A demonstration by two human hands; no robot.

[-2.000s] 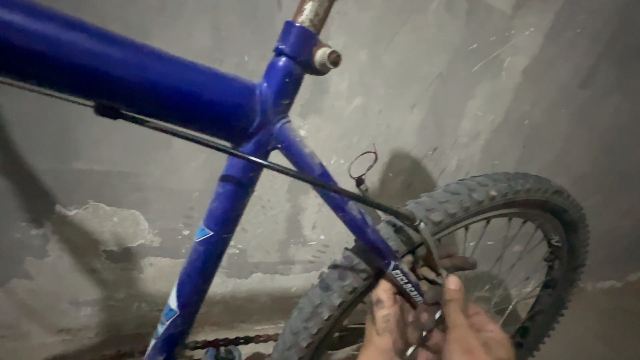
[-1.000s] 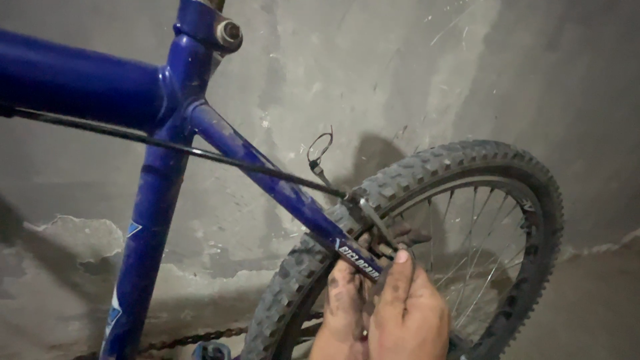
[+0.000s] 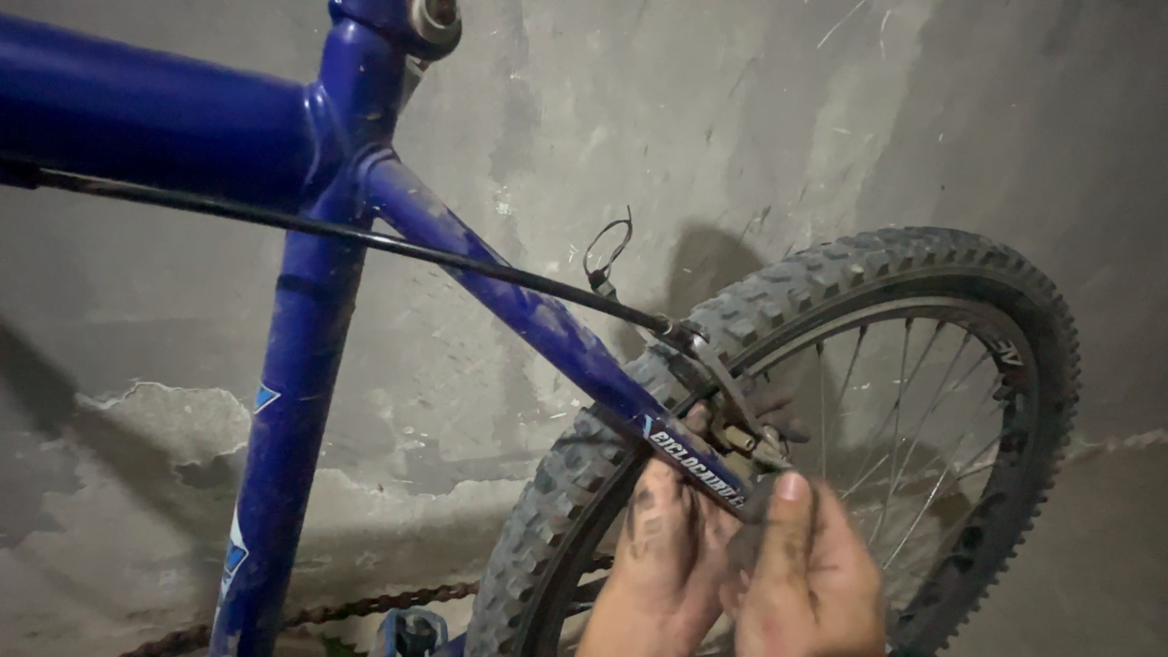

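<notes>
My left hand [image 3: 662, 547], dark with grime, reaches around the lower seat stay [image 3: 547, 319] of a blue bicycle frame, its fingertips beside the rear brake arm [image 3: 730, 388]. Close on its right, my right hand [image 3: 803, 566] has thumb and fingers pinched together at the brake's lower end; what lies between them is hidden. A black cable housing [image 3: 438, 255] runs down from the top tube to the brake. Behind both hands stands the rear wheel with its knobby tire [image 3: 876, 260].
The blue top tube [image 3: 155, 119] and seat tube [image 3: 306, 365] fill the left. A rusty chain [image 3: 392, 602] runs low, near a pedal [image 3: 415, 630]. A thin looped wire or tie [image 3: 610, 246] sticks up near the tire. A worn grey wall [image 3: 566, 119] stands close behind.
The view has shifted and moved closer. Both hands remain at the brake beside the seat stay, with small shifts of the fingers.
</notes>
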